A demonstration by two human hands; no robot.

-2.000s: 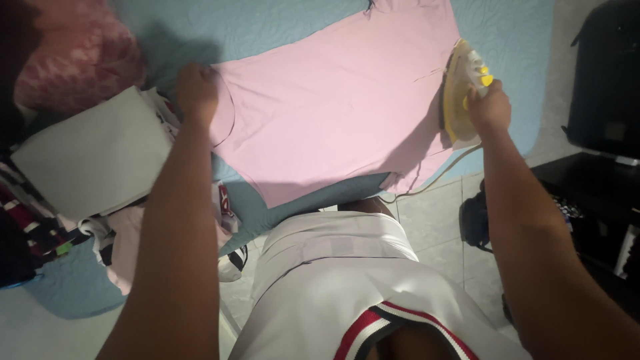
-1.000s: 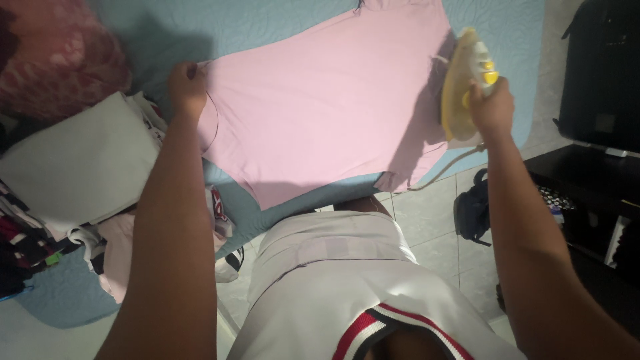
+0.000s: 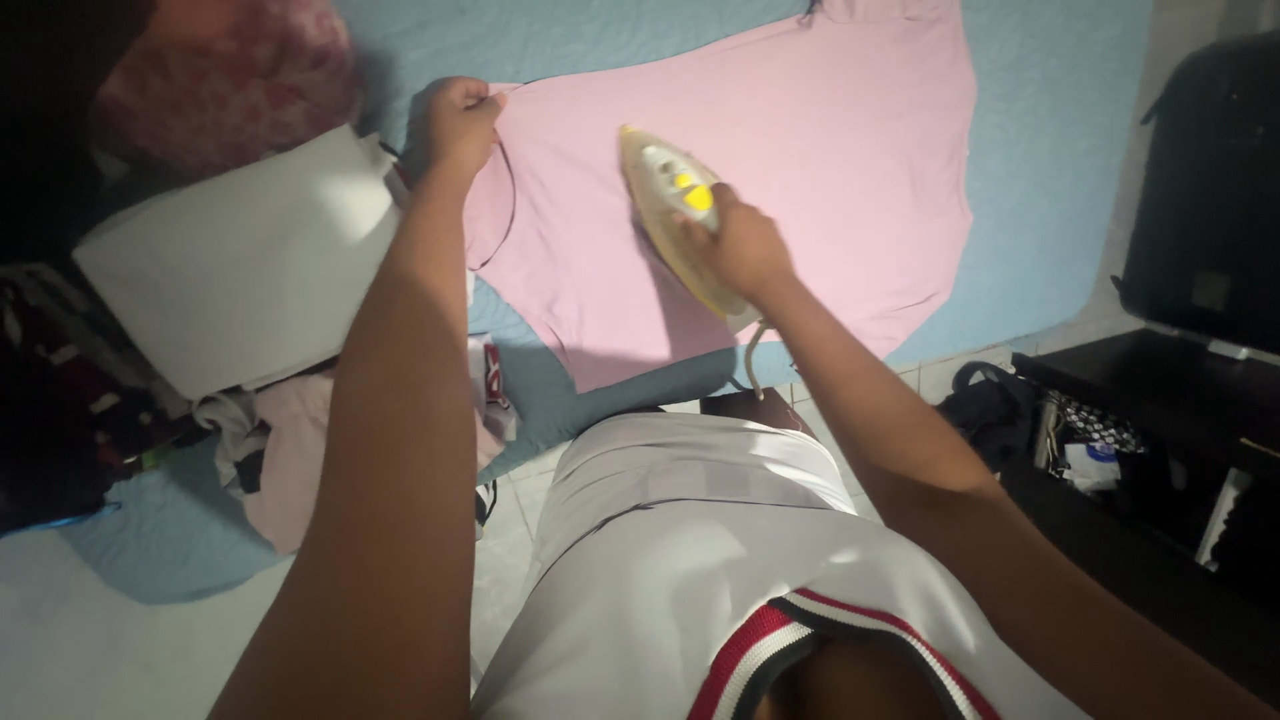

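A pink shirt [image 3: 830, 180] lies spread on a bed or padded surface covered in blue cloth [image 3: 1050, 180]. My right hand [image 3: 740, 245] grips the handle of a clothes iron [image 3: 668, 205] with a pale yellowish body and yellow buttons. The iron rests on or just over the middle of the shirt, its tip pointing up and left; its soleplate is hidden. From its heel a cord [image 3: 754, 365] hangs past the near edge. At the shirt's upper left corner, my left hand [image 3: 463, 128] pinches the fabric between thumb and fingers.
Left of the shirt are a folded white cloth [image 3: 250, 260], piled clothes [image 3: 290, 450] and a red-and-pink patterned textile [image 3: 240, 90]. On the right, a black-framed screen or case [image 3: 1215, 200] stands on a dark shelf unit [image 3: 1160, 380]. A dark bag [image 3: 985, 405] lies near the tiled floor.
My right hand has moved the iron left, from the shirt's right edge to its middle. My left hand stays at the upper left corner. The shirt's right part now lies flatter.
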